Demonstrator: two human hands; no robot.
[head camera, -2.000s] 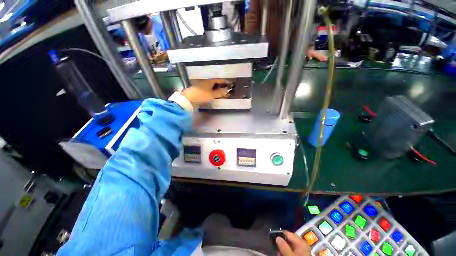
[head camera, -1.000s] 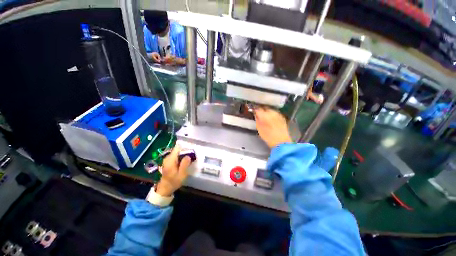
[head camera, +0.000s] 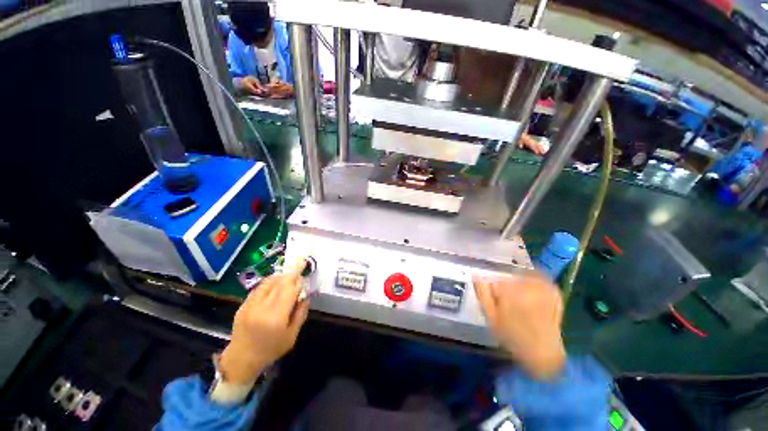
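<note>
The bench press has a small unit (head camera: 415, 172) sitting on its lower fixture (head camera: 413, 197), with a gap below the upper plate (head camera: 428, 143). My left hand (head camera: 268, 324) is at the left end of the white panel (head camera: 375, 296), its fingertips by a small dark round spot; I cannot tell whether that is a button or a held piece. My right hand (head camera: 524, 318) is blurred at the panel's right end and hides the button there. The red emergency stop (head camera: 398, 287) sits between two small display windows.
A blue box (head camera: 194, 210) with a clear tube stands left. Silver pieces (head camera: 76, 398) lie in the black tray at lower left. A blue cylinder (head camera: 558, 252), yellowish hose (head camera: 600, 202) and grey block (head camera: 661, 268) are at right. A person in blue sits behind the bench.
My right hand has left the press fixture and come down to the panel's right end, uncovering the unit. My left hand has stayed at the panel's left end, slightly lower.
</note>
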